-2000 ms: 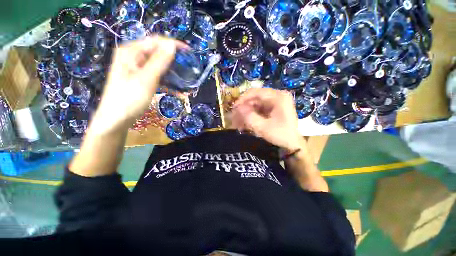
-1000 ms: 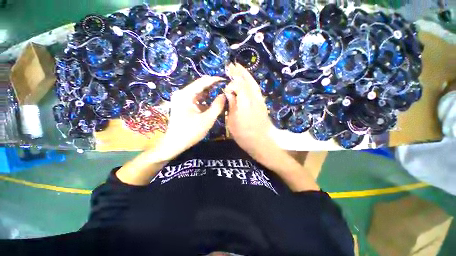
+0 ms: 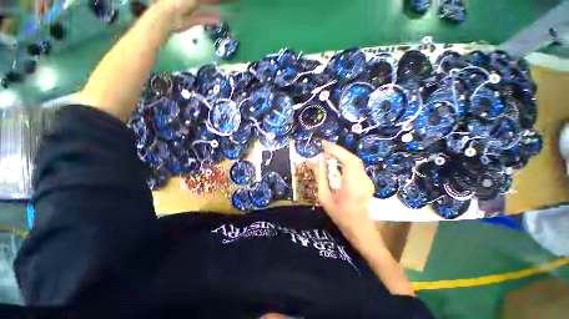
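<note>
My left hand (image 3: pixel 190 14) is stretched out over the green conveyor at the top, blurred and partly cut off by the frame edge; whether it holds anything is unclear. My right hand (image 3: pixel 344 184) is over the coppery parts (image 3: pixel 306 180) at the near middle of the bench, fingers curled; its fingertips' contents cannot be made out. A large heap of black units with shiny blue insides (image 3: pixel 387 104) and pale lead wires covers the bench. A few smaller blue discs (image 3: pixel 242 172) lie between the coppery pile and the reddish pile (image 3: pixel 206 180).
The green conveyor (image 3: pixel 281 28) runs beyond the bench with units on it. A black flat pad (image 3: pixel 276 165) lies beside a thin yellowish strip (image 3: pixel 293 168). Cardboard (image 3: pixel 543 137) shows at right. A person's pale sleeve (image 3: pixel 549 230) is at the right edge.
My hands were together over the bench and have parted. My left hand has moved up and away to the conveyor; my right hand has moved to the coppery pile. The view has shifted forward.
</note>
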